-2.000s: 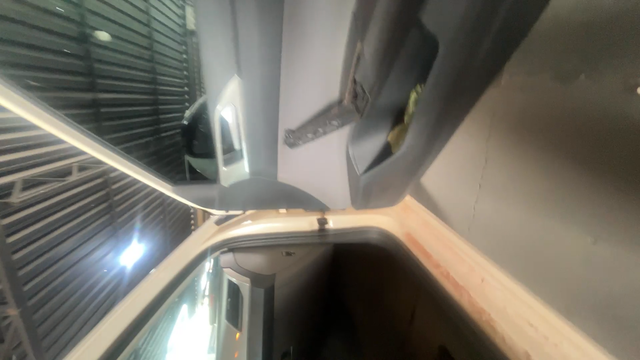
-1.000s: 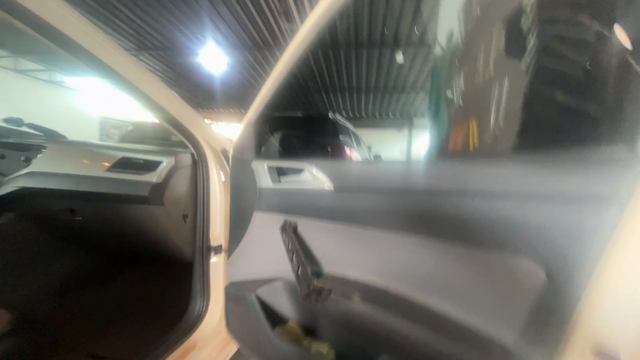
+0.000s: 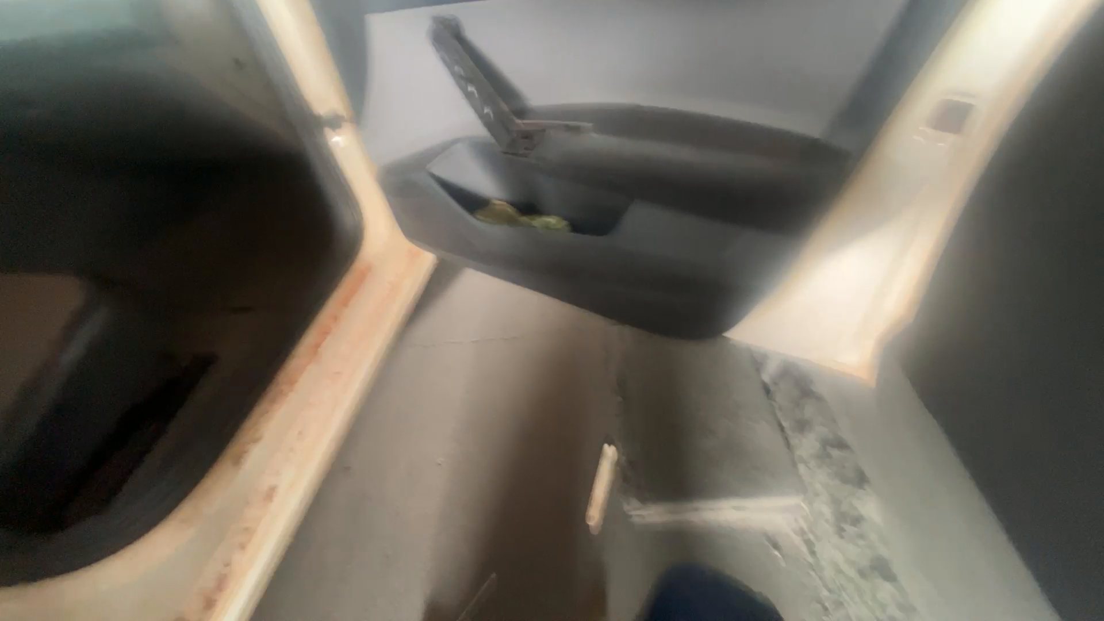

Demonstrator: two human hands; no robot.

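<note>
Neither my left hand nor my right hand shows in the head view, so what they hold cannot be seen. An opened car door fills the upper middle, with its grey inner panel (image 3: pixel 673 52) and a dark pull handle (image 3: pixel 483 86) that slants up to the left. Below the handle, the door pocket (image 3: pixel 724 233) holds a crumpled yellow-green item (image 3: pixel 522 217). On the left, the light-coloured door sill (image 3: pixel 302 371) carries reddish-brown dirt or stains. The picture is blurred.
The dark car interior (image 3: pixel 155 216) lies beyond the sill. The door's light edge (image 3: pixel 854 267) runs down the right side. On the concrete floor (image 3: pixel 483 405) lies a small pale stick-like piece (image 3: pixel 602 489). A dark blue rounded thing (image 3: pixel 711 595) shows at the bottom edge.
The view has swung down from the door's window and the dashboard to the door's lower part, the sill and the floor. No hand shows in any frame.
</note>
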